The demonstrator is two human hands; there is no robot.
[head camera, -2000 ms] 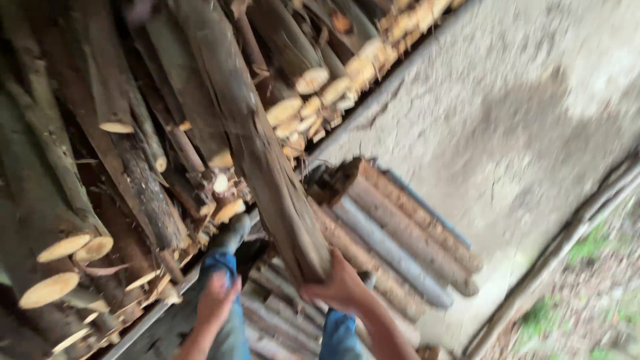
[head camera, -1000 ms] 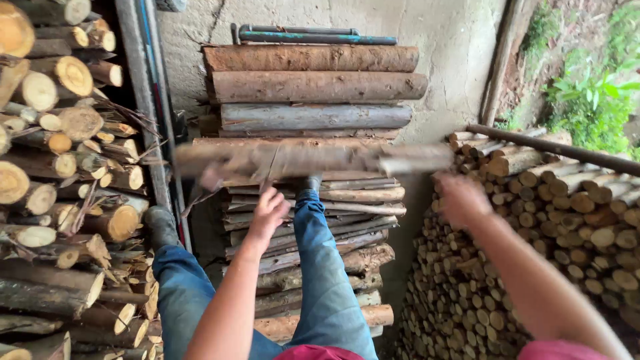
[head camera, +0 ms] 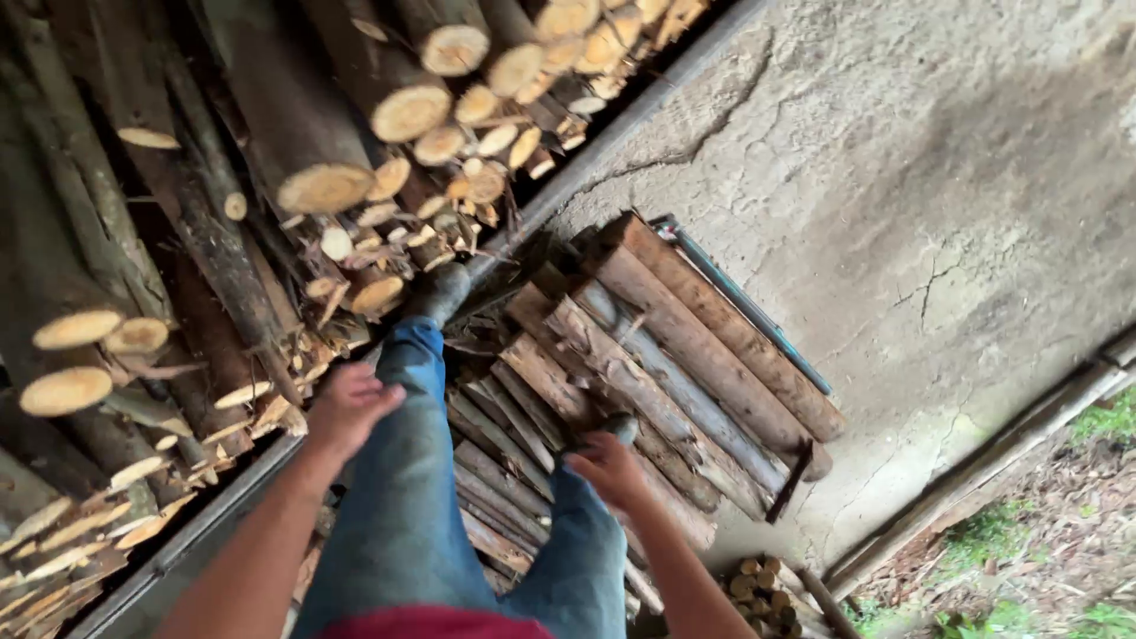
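Observation:
My left hand [head camera: 353, 410] hangs over my left thigh, fingers loosely spread, holding nothing. My right hand [head camera: 612, 469] is over my right knee, empty, its fingers partly curled. Beyond it lies a row of logs on the floor, with a peeled, light-brown log [head camera: 652, 390] near the front, a greyish log [head camera: 679, 382] behind it and a thick brown log [head camera: 728, 324] at the far side. A blue-green metal bar tool [head camera: 750, 306] lies along the outer log. Thinner poles [head camera: 501, 484] lie between my legs.
A tall stack of cut logs [head camera: 324, 188] rises on the left behind a metal rail [head camera: 612, 146]. My left boot [head camera: 439, 293] stands beside that rail. Cracked concrete floor [head camera: 958, 222] lies to the right, edged by a wooden beam [head camera: 985, 461]. More small logs [head camera: 763, 590] are at the bottom.
A second ago a log was blurred in motion above the row near my hands; now both hands are empty and lower, close to my legs. The view has turned strongly.

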